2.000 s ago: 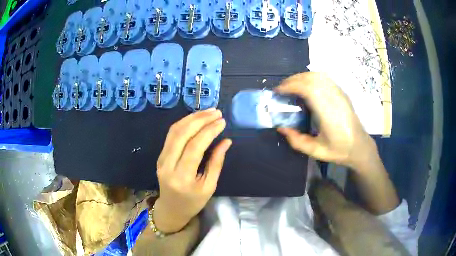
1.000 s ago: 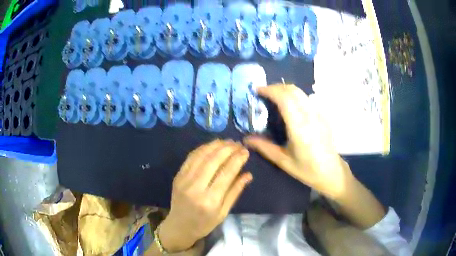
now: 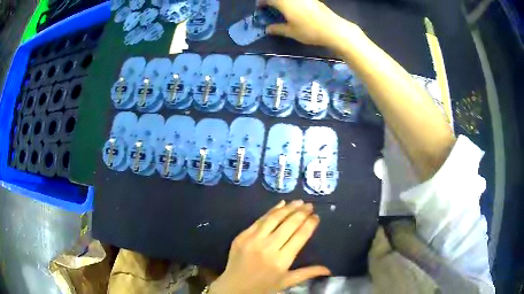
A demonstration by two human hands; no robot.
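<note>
Pale blue oval housings stand in two overlapping rows on the black board (image 3: 149,212), each with a silvery metal strip. The last housing of the near row (image 3: 320,161) stands a little apart. My right hand (image 3: 293,22) is at the top, with thumb and fingers around the right end of a loose, tilted blue housing (image 3: 246,32); the fingers partly hide it. My left hand (image 3: 273,247) lies on the board below the near row, fingers extended, holding nothing.
A blue crate (image 3: 49,192) with black hole trays is at left. Blue parts (image 3: 143,33) lie heaped at the upper left. My right forearm crosses the white sheet (image 3: 396,192). Brass bits (image 3: 471,112) lie far right; brown paper (image 3: 135,273) is low left.
My right hand has left the near row's last housing and moved to the loose housing at the top. The view has shifted, showing more of the bench's far side. My left hand stays low.
</note>
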